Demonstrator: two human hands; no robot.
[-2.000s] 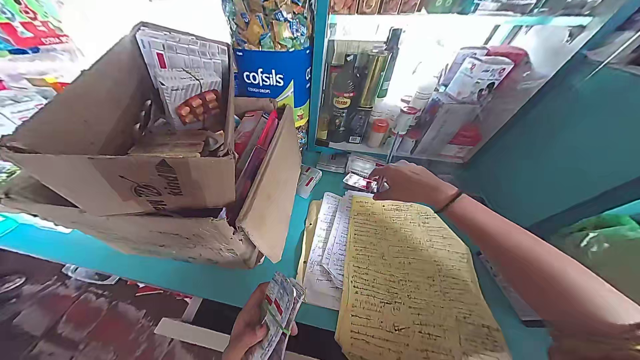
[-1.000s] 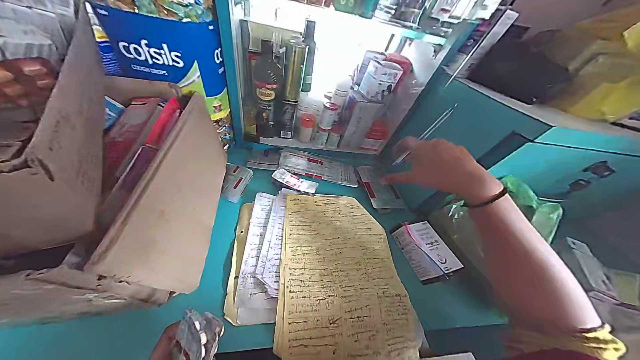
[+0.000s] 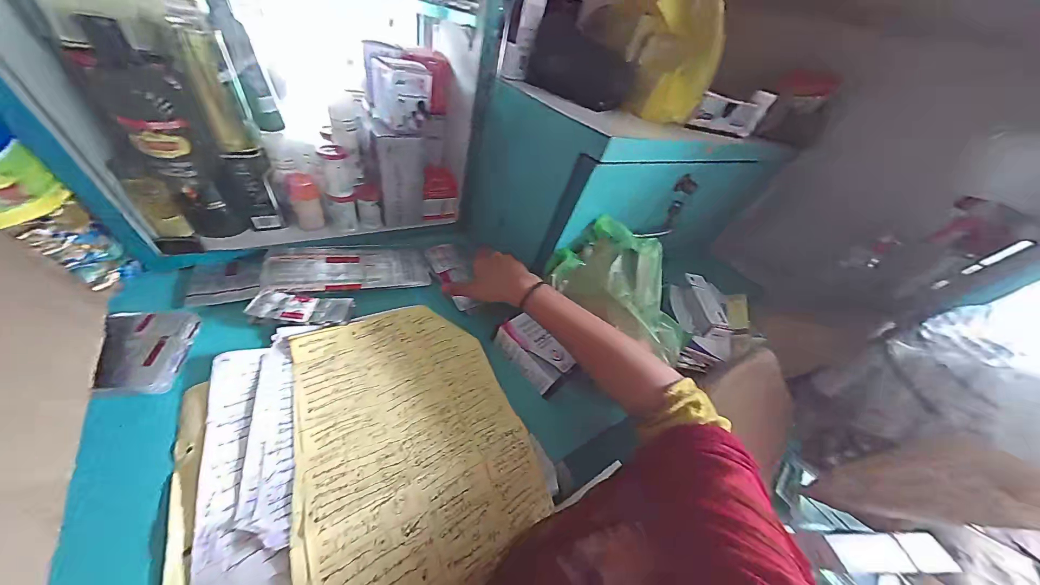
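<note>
My right hand point(image 3: 496, 279) reaches across the teal counter, its fingers spread at a clear plastic packet with red-and-white print point(image 3: 448, 264). Whether the fingers grip the packet is not clear. To its left lie a row of similar flat clear packs point(image 3: 349, 270), and a smaller white-and-red packet point(image 3: 296, 309) in front of them. Another clear pack point(image 3: 150, 351) rests farther left. Nearer to me are handwritten yellow sheets point(image 3: 406, 455) beside white handwritten papers point(image 3: 231, 455). A white and pink box point(image 3: 536, 351) lies below my right forearm. My left hand is out of view.
A glass cabinet with dark bottles point(image 3: 183, 154) and small jars point(image 3: 305, 203) stands behind the counter point(image 3: 118, 455). A cardboard box point(image 3: 49, 390) borders the left. At the right are a green plastic bag point(image 3: 613, 276), a teal drawer unit point(image 3: 650, 191) and a yellow bag point(image 3: 678, 61).
The view has swung right. My left hand, seen earlier holding clear-wrapped packets, has left the view. My right hand was above the small packet by the papers; now it is at a packet near the drawer unit.
</note>
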